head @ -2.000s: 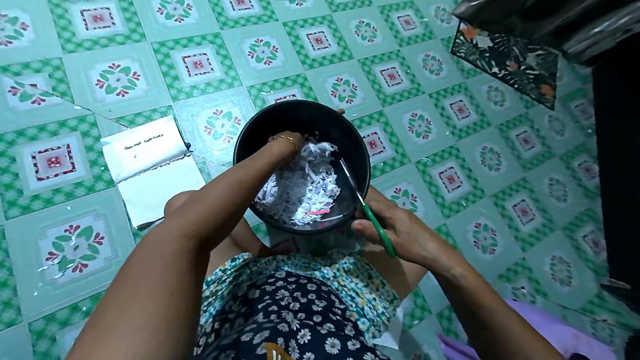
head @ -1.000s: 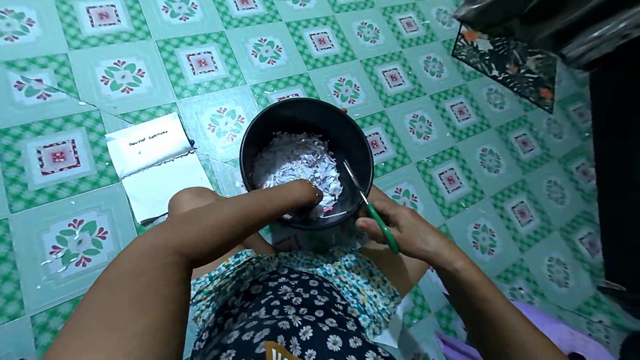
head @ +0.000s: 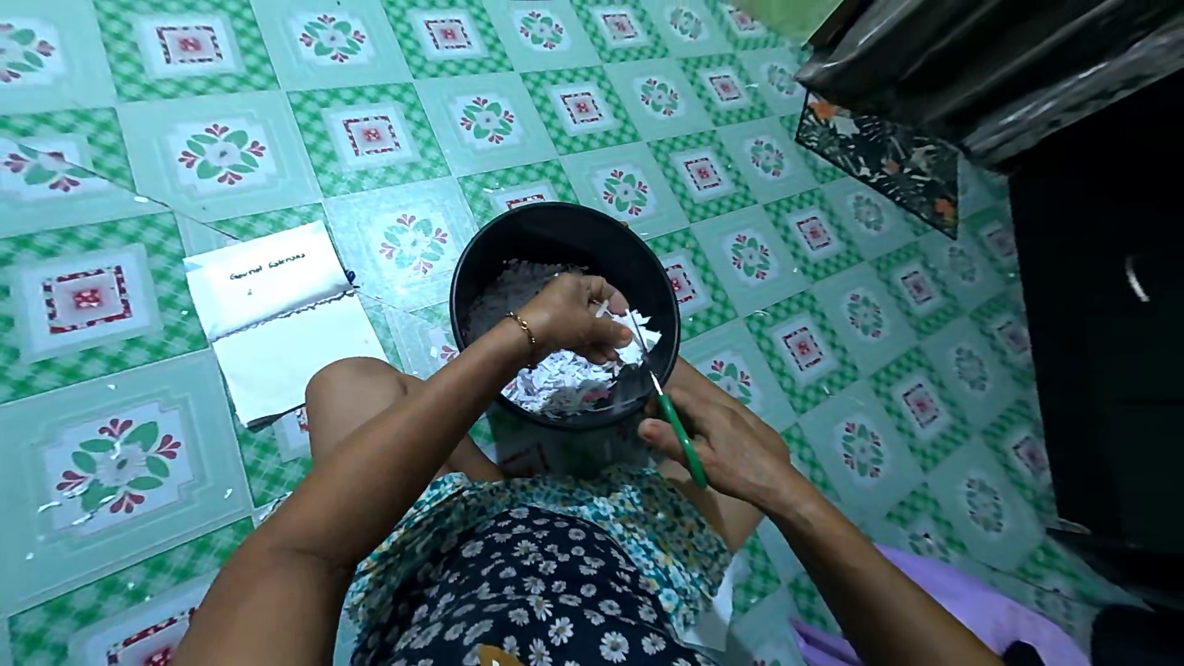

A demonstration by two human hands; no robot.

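A round black bucket (head: 564, 222) stands between my knees with many small white paper scraps (head: 560, 381) inside it. Over its middle, my left hand (head: 581, 319), with a bracelet at the wrist, pinches a few paper pieces (head: 638, 340). My right hand (head: 717, 435) holds green-handled scissors (head: 677, 427) at the bucket's near right rim. Their blades point into the bucket and touch or cross the paper by my left fingertips; how far apart the blades are is hard to tell.
An open spiral notebook (head: 296, 342) with handwriting lies on the patterned green floor (head: 407, 245), left of the bucket. A purple cloth or bag (head: 962, 601) is at the lower right. Dark floral fabric (head: 879, 157) hangs at the upper right, near a large black object (head: 1101, 351).
My left hand has come up from the scraps inside the bucket and now holds paper pieces at the scissor blades. My right hand has kept hold of the scissors.
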